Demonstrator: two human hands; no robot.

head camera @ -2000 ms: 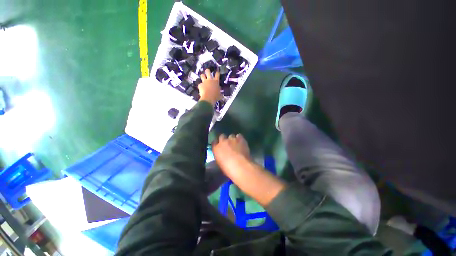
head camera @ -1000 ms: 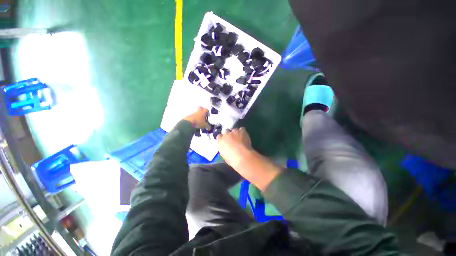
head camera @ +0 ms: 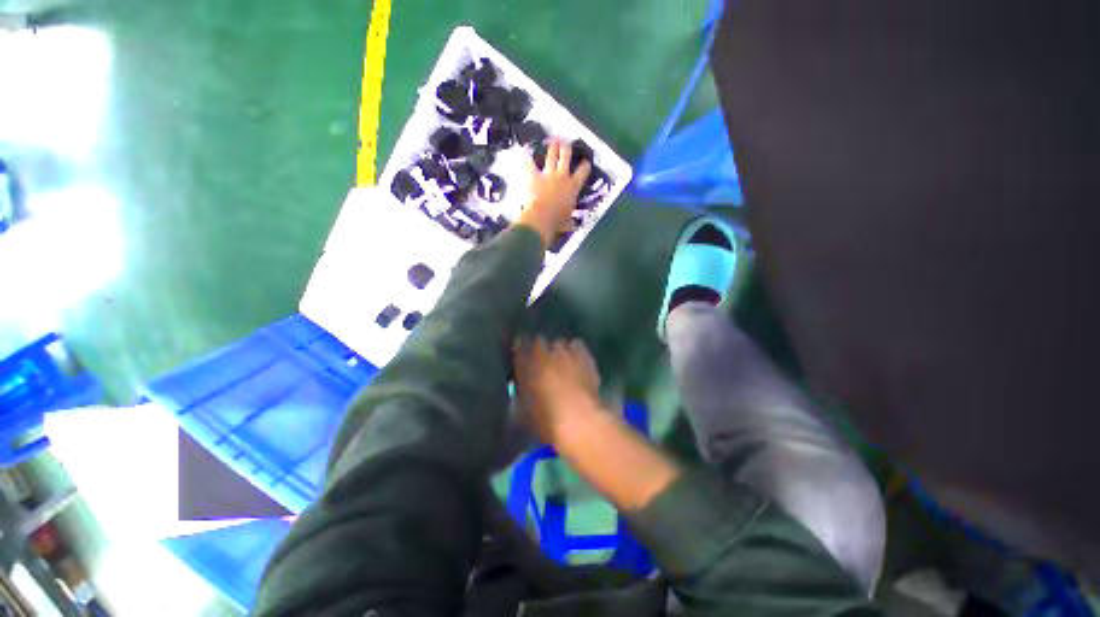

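Note:
A white shallow tray (head camera: 466, 39) on the floor holds many small black modules (head camera: 452, 142) with white strips. A white sheet (head camera: 350, 259) lies against its near side, with a few loose modules (head camera: 420, 275) on it. My left hand (head camera: 555, 191) reaches into the tray's right part, fingers spread over modules; whether it grips one cannot be told. My right hand (head camera: 557, 374) is curled and slightly blurred beside my left forearm, near the sheet's near end; what its fingers hold is hidden. My left sleeve covers part of the sheet.
A blue crate (head camera: 259, 392) stands left of my arm, with white and dark sheets beside it. A large dark surface (head camera: 917, 217) fills the right. A blue bag-like item (head camera: 694, 163) is right of the tray. A blue stool (head camera: 557, 530) and my slippered foot (head camera: 700, 268) are below.
My left hand was in the tray, then over modules on the sheet, and is now back in the tray, farther right. My right hand stays near the sheet's near end. The view has shifted.

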